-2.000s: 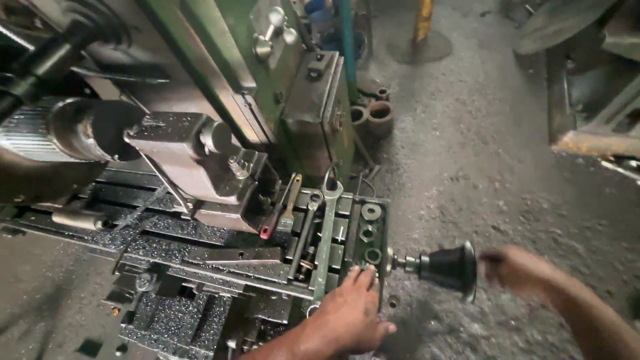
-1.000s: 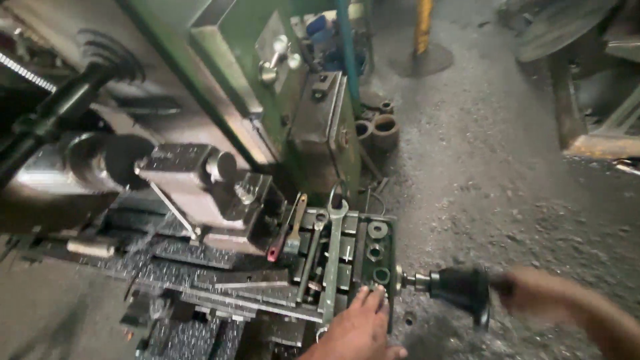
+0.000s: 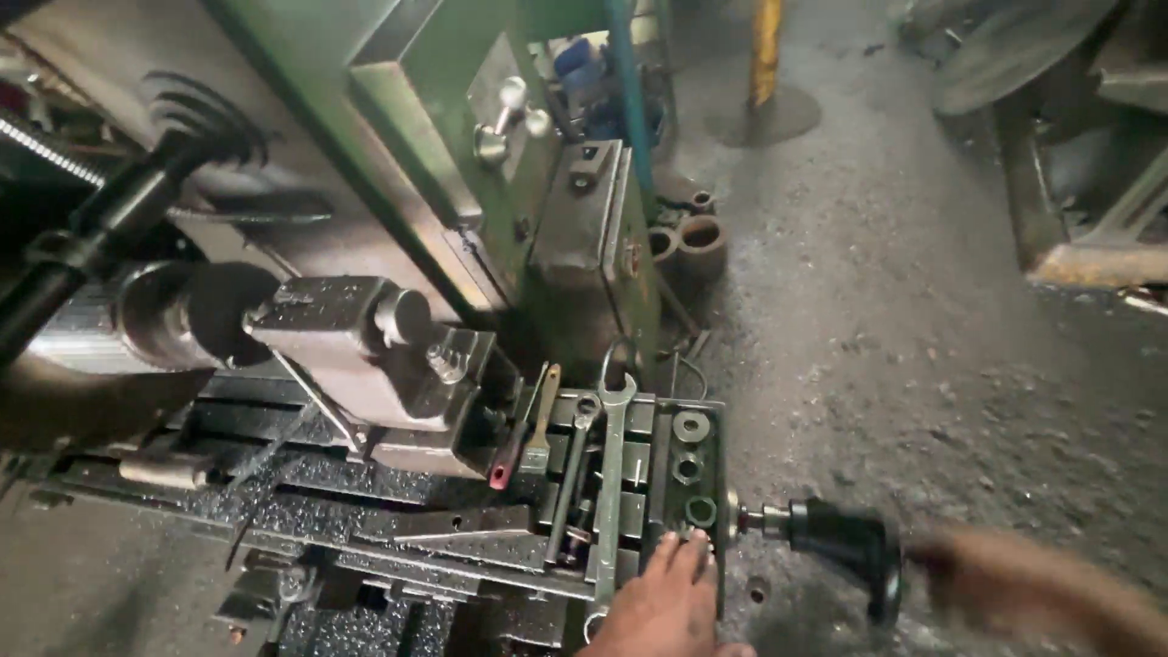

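My left hand (image 3: 664, 598) lies flat on the end of a milling machine's table (image 3: 666, 493), fingers spread, beside a hex nut (image 3: 701, 512). A second nut (image 3: 686, 467) and a thick washer (image 3: 691, 427) lie in line beyond it. Left of the hand are a large combination wrench (image 3: 613, 484), a longer-shafted wrench (image 3: 570, 488), a flat brush (image 3: 540, 429) and a red-handled tool (image 3: 506, 461). My right hand (image 3: 949, 557), blurred by motion, is at the rim of the black handwheel (image 3: 844, 552) on the table's end; its grip cannot be made out.
A metal tailstock-like support (image 3: 356, 356) holds one end of a ribbed cylindrical workpiece (image 3: 82, 328). Metal chips cover the table. The green machine column (image 3: 420, 146) rises behind. Pipe pieces (image 3: 701, 239) stand on the floor, near a yellow post (image 3: 765, 55). A metal frame (image 3: 1095, 265) is at right.
My right hand has shifted about the handwheel's rim, and the wheel's handle side looks turned. My left hand stays on the table's end. The view has shifted slightly.
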